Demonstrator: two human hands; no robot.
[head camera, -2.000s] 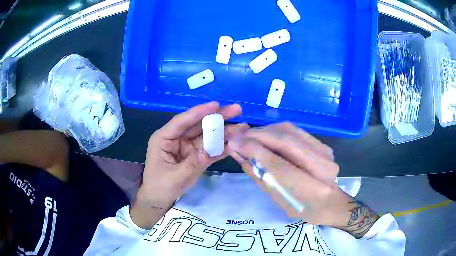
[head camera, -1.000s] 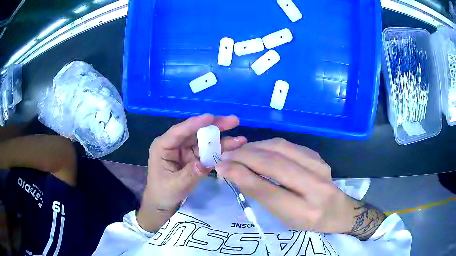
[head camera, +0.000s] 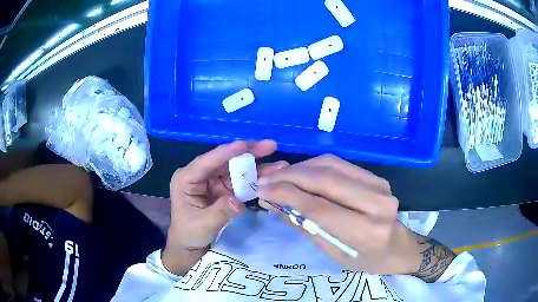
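Observation:
My left hand (head camera: 203, 197) holds a white plastic housing (head camera: 242, 177) upright and slightly tilted between thumb and fingers. My right hand (head camera: 336, 212) pinches the fine wire leads (head camera: 252, 184) of a wired lead assembly at the housing's face, near its small hole. Whether the wire tips are in the hole cannot be told. The slim white stick (head camera: 333, 240) hangs out below my right fingers, pointing down and right, with a clear section (head camera: 297, 217) near the wires. My right fingertips partly hide the housing's right edge.
A blue tray (head camera: 295, 146) ahead holds several loose white housings (head camera: 311, 75). A crumpled clear bag (head camera: 100, 133) lies at left. A clear box of leads (head camera: 484, 106) stands at right, a second clear box (head camera: 531, 88) beside it. A person's arm (head camera: 44, 187) is at the left.
The housing has tilted and moved slightly down and left in my left hand. My right hand has brought the wire ends to its face. The stick has swung to point further right.

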